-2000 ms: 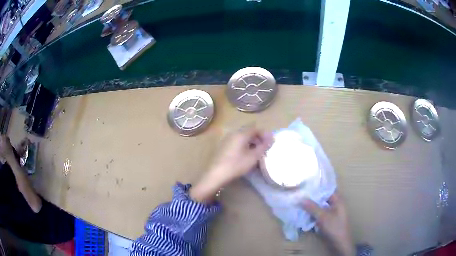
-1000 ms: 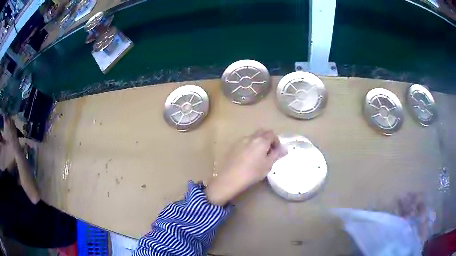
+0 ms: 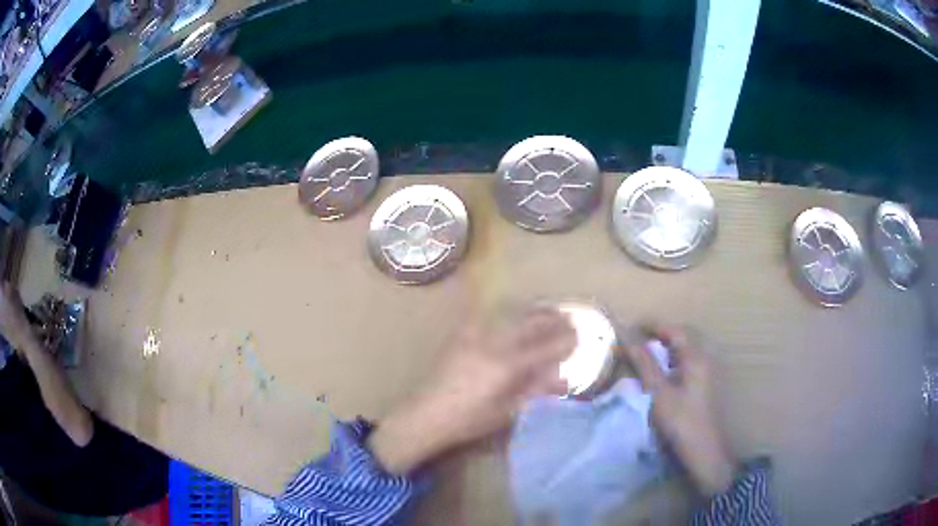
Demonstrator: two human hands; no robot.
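Note:
A bright metal disc (image 3: 593,352) is at the bench's centre, its left side covered by my left hand (image 3: 494,372). That hand is blurred, its fingers over the disc's face and left edge. My right hand (image 3: 687,396) is at the disc's right, with a bit of white wrapping between its fingers. White wrapping (image 3: 581,447) hangs loosely below the disc, its lower part blurred. Spoked discs lie along the bench's back: one at far left (image 3: 339,178), one near it (image 3: 419,234), two near the middle (image 3: 548,183) (image 3: 664,218) and two at right (image 3: 825,256) (image 3: 898,245).
The cardboard-covered bench (image 3: 257,339) meets a dark green conveyor (image 3: 442,87) with a white post (image 3: 720,92). Discs on a white pad (image 3: 228,108) sit on the conveyor. Another person's arm (image 3: 46,375) is at far left, above a blue crate (image 3: 201,495).
Another spoked disc now lies at the back left. My right hand has come back from the lower right to the centre with the wrapping. My left hand remains near the centre, over a disc.

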